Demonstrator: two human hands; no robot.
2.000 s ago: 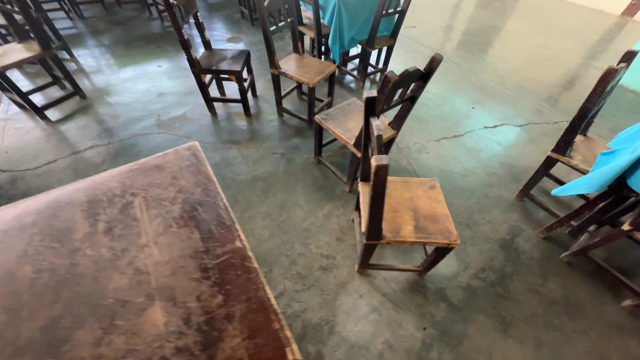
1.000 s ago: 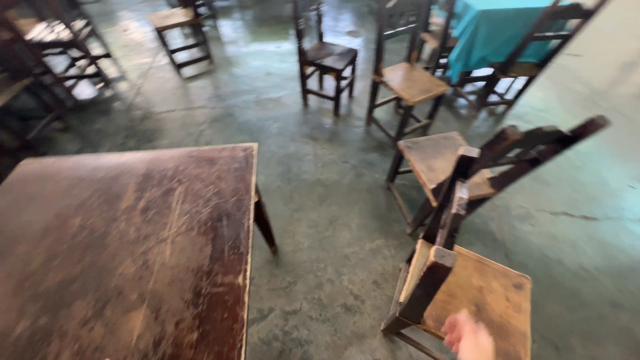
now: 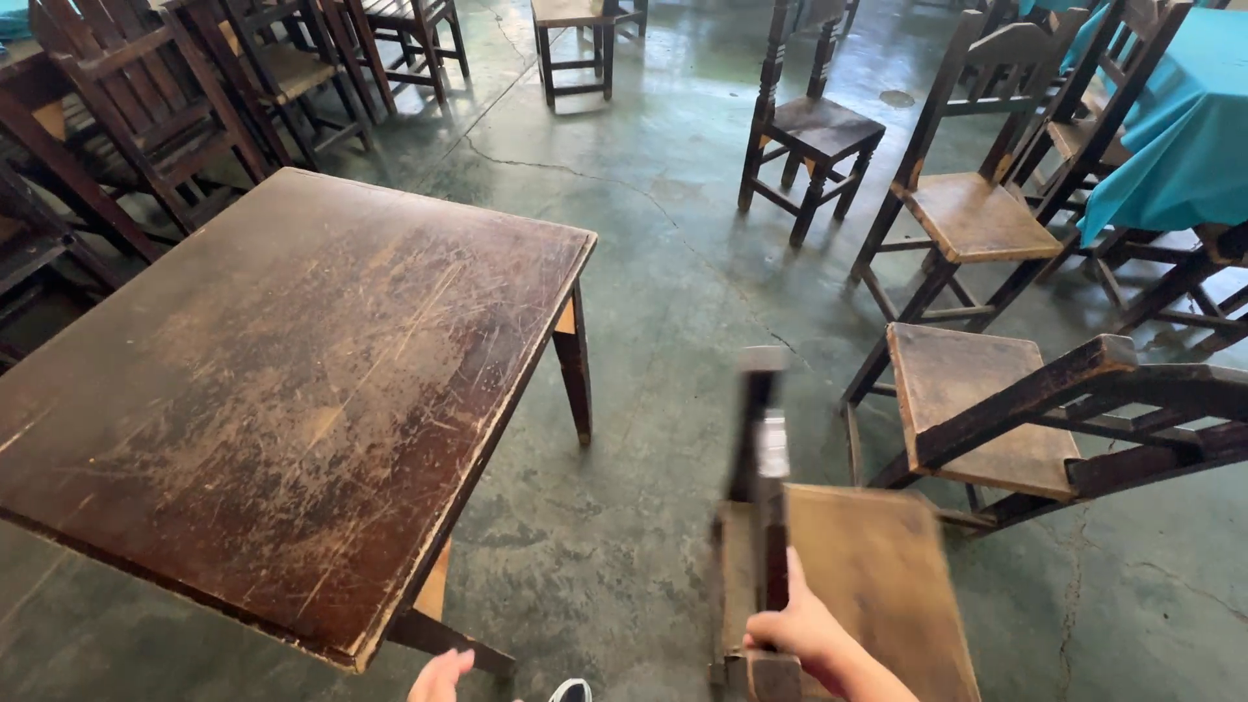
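My right hand (image 3: 801, 624) is closed around the back of a dark wooden chair, low in the view and right of centre. The chair's worn light-brown seat (image 3: 868, 575) faces right, and its backrest is partly blurred. At the bottom edge my left hand (image 3: 442, 677) shows only in part, fingers slightly bent, with nothing seen in it. It is just right of the near corner of a scratched dark wooden table (image 3: 322, 390), apart from the tabletop.
A second wooden chair (image 3: 975, 405) stands right of the held one, with more chairs (image 3: 975, 214) behind it. A table with a turquoise tablecloth (image 3: 1189, 127) is at the upper right. Several slatted chairs (image 3: 146, 88) stand at the upper left. A shoe (image 3: 570, 691) shows at the bottom.
My right hand, blurred over the chair seat one second ago, is now on the chair's back. My left hand has come into view. The view has turned left, showing more of the table.
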